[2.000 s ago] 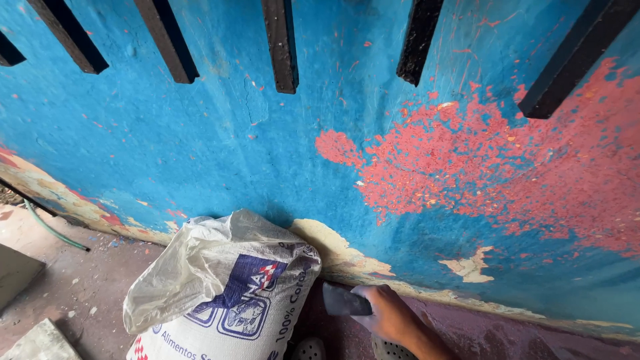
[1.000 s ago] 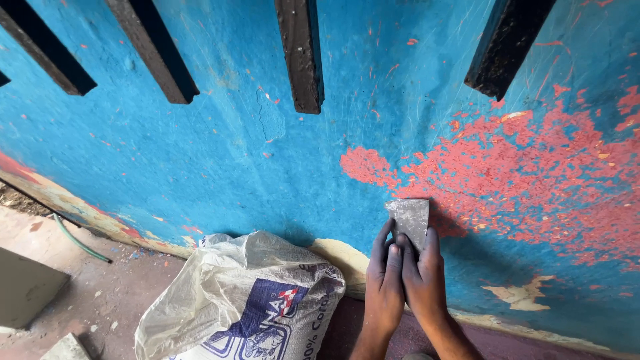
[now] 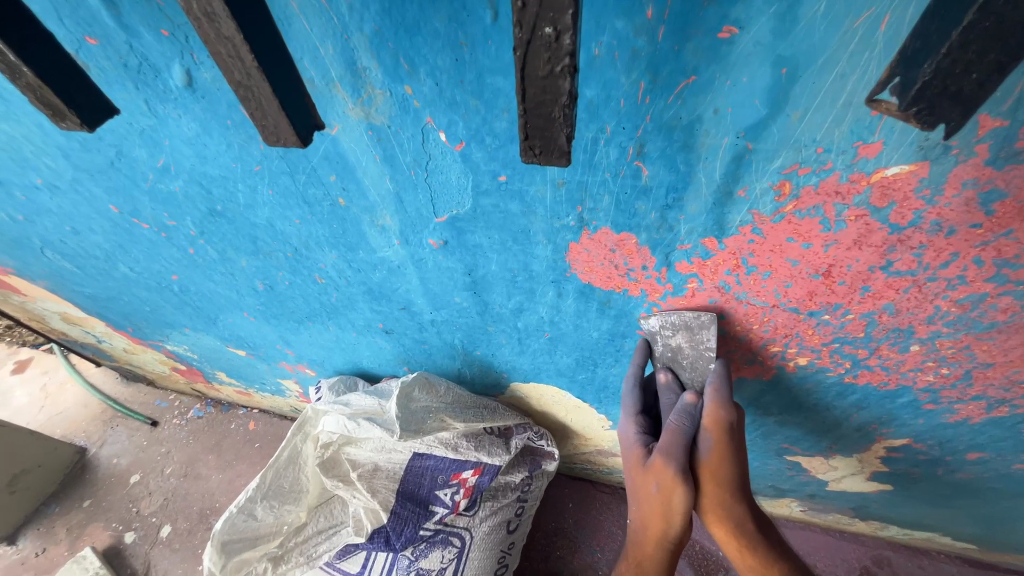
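A flat metal scraper blade (image 3: 682, 346) lies against the blue painted wall (image 3: 336, 264), its wide edge at the lower left border of a pink patch (image 3: 864, 280) where the blue paint is gone. My left hand (image 3: 660, 448) and my right hand (image 3: 720, 448) are pressed together around the scraper's lower part, fingers along both sides of the blade. The fingers of both look dusted grey-blue. Whatever handle the scraper has is hidden by the hands.
Black bars (image 3: 547, 80) hang over the wall's upper part. A printed woven sack (image 3: 384, 480) stands against the wall's foot, left of my hands. On the floor (image 3: 192, 480) are a green hose (image 3: 100, 388), a grey block (image 3: 32, 476) and paint flakes.
Two seconds ago one hand held the dark tool low beside the sack, below the pink patch. Both hands have since come together on the scraper up at the wall.
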